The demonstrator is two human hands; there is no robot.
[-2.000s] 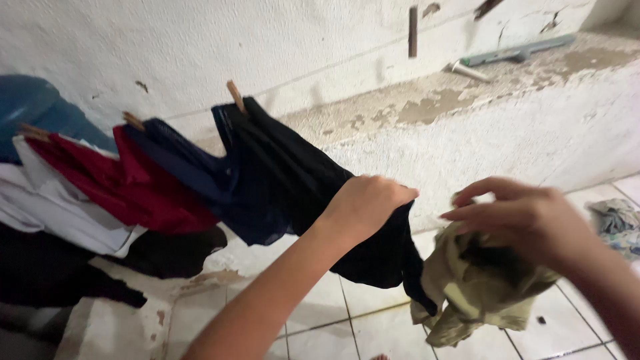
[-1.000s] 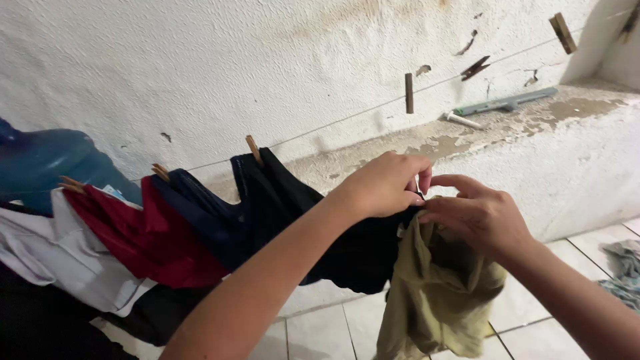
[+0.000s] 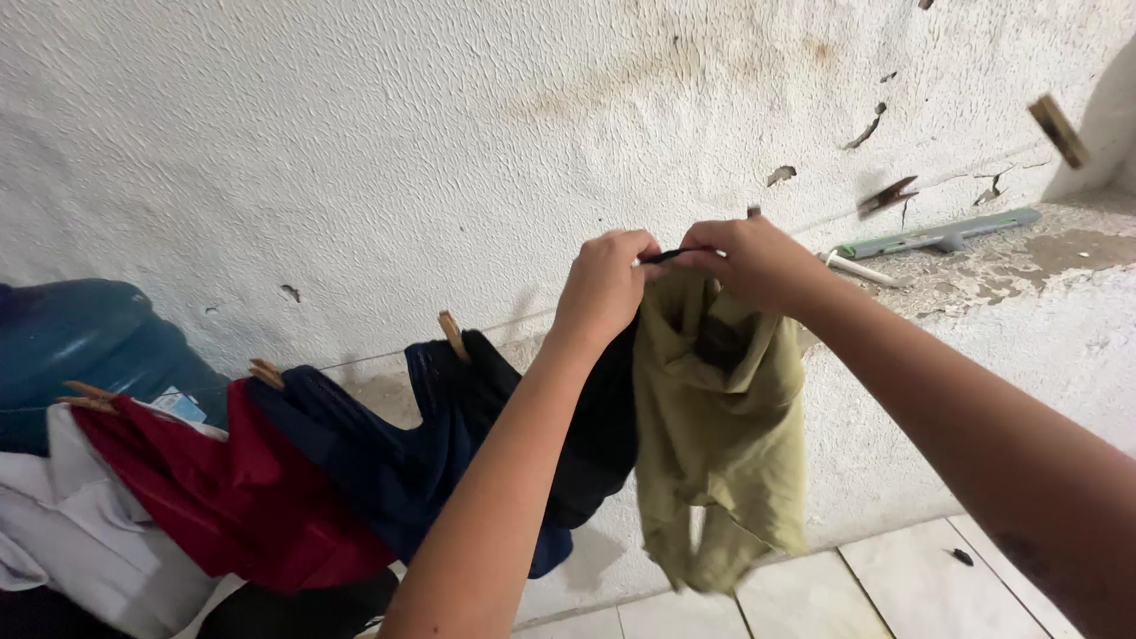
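Note:
My left hand [image 3: 608,280] pinches the upper edge of a black garment [image 3: 603,435], which hangs beneath it, partly behind my forearm. Close beside it, my right hand [image 3: 741,257] grips the top of an olive-green garment [image 3: 723,417], which hangs down below my fingers. A short dark strip of cloth spans the gap between both hands. To the left, wooden clothespins [image 3: 453,335] hold the black garment's other corner, a navy garment [image 3: 382,444], a dark red garment [image 3: 231,488] and a light grey garment [image 3: 98,524] on a thin line.
More clothespins [image 3: 1058,131] hang on the line at right. A ledge with peeling paint [image 3: 985,275] carries a grey-green bar [image 3: 941,235] and a white tube. A blue water jug [image 3: 98,346] stands at left. Behind is a rough white wall [image 3: 399,160]; white floor tiles [image 3: 799,595] lie below.
My hands have come together, bringing the black garment's edge and the olive garment's top close to each other, and are now higher against the wall. Two seconds ago the hands were apart.

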